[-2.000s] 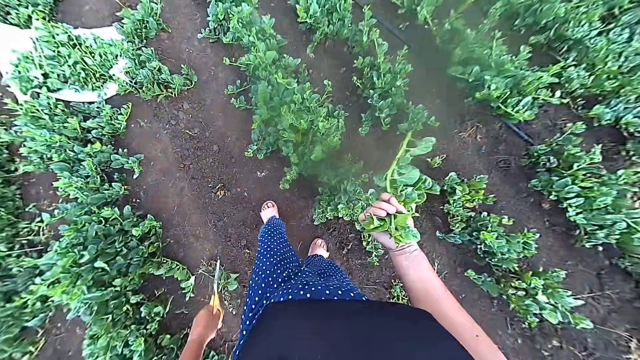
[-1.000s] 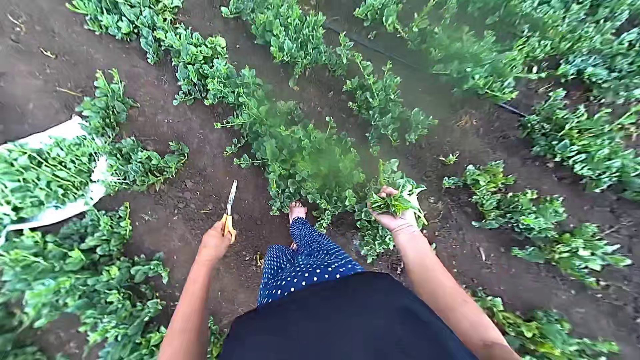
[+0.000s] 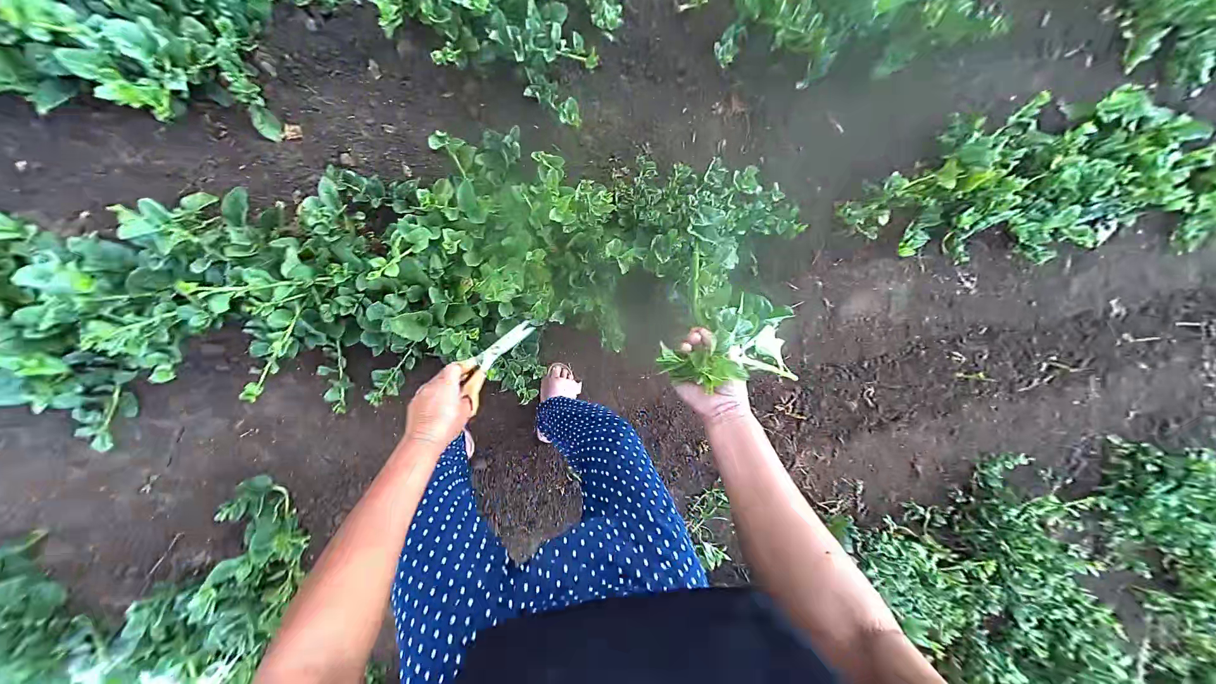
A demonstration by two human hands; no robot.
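My left hand (image 3: 439, 408) is closed around the yellow handles of a pair of scissors (image 3: 503, 347), whose blades point up and right to the near edge of a row of leafy green plants (image 3: 408, 275). In my right hand (image 3: 714, 394) is a bunch of cut leafy stems (image 3: 736, 347), held at the right end of that row. Its leaves overlap the fingers and partly hide them. Whether the scissor blades are apart is hard to tell.
My bare feet (image 3: 560, 382) stand on brown soil (image 3: 902, 342) beside the row. More leafy plants grow at the upper left (image 3: 142, 57), the right (image 3: 1054, 180) and the lower right (image 3: 1007, 570).
The view has turned and shifted a lot; the white sheet piled with greens has left it. The scissors have come up to the plant row. The bunch stays in my right hand.
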